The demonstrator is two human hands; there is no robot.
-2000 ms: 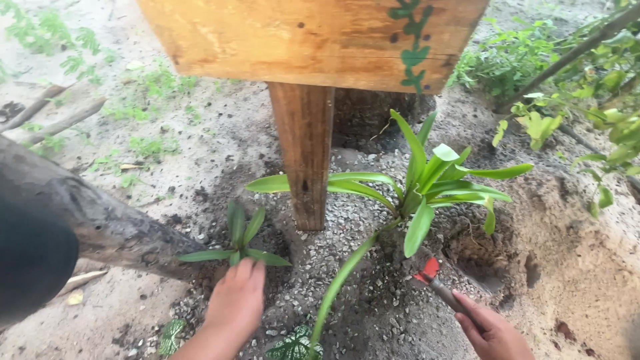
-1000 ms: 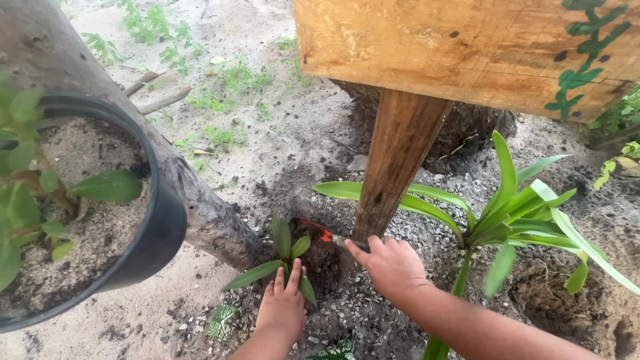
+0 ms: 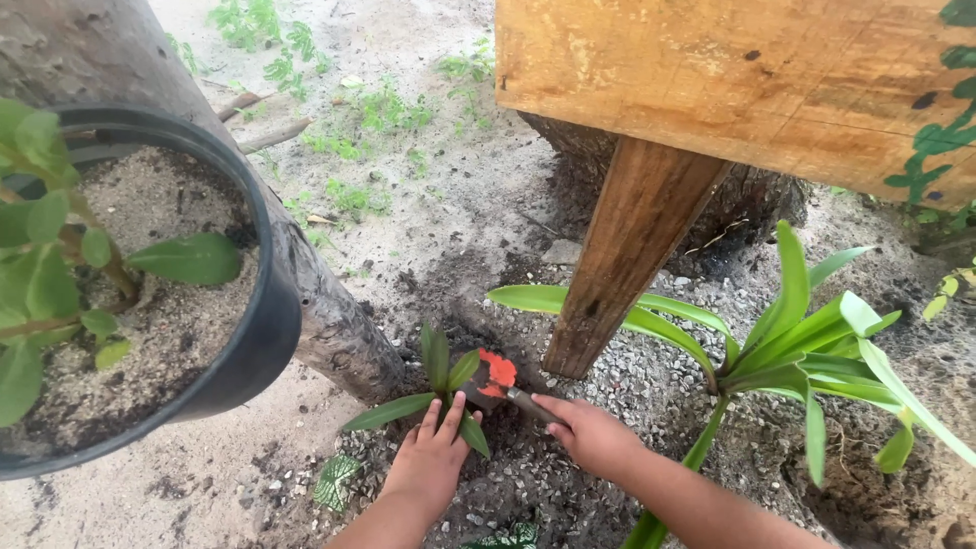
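Observation:
A small green plant (image 3: 438, 374) stands in dark soil between the tree trunk and the wooden post. Over its base lies my left hand (image 3: 433, 457), fingers spread among the leaves and touching them; whether it pinches the stem is hidden. My right hand (image 3: 591, 435) grips the handle of a small garden trowel (image 3: 534, 404), its red and dark blade down on the soil just right of the plant. Pale gravel (image 3: 640, 381) surrounds the post's foot.
A black plastic pot (image 3: 278, 328) with a leafy plant hangs close at left, before a leaning trunk (image 3: 335, 335). A wooden board (image 3: 686, 76) on a post (image 3: 625, 252) juts in from above. A long-leaved plant (image 3: 793, 351) grows at right, beside a hollow (image 3: 862, 488).
My right hand has brought the trowel from beside the long-leaved plant, right of the post, to the soil beside the small plant. The left hand stays at that plant. The view has shifted left.

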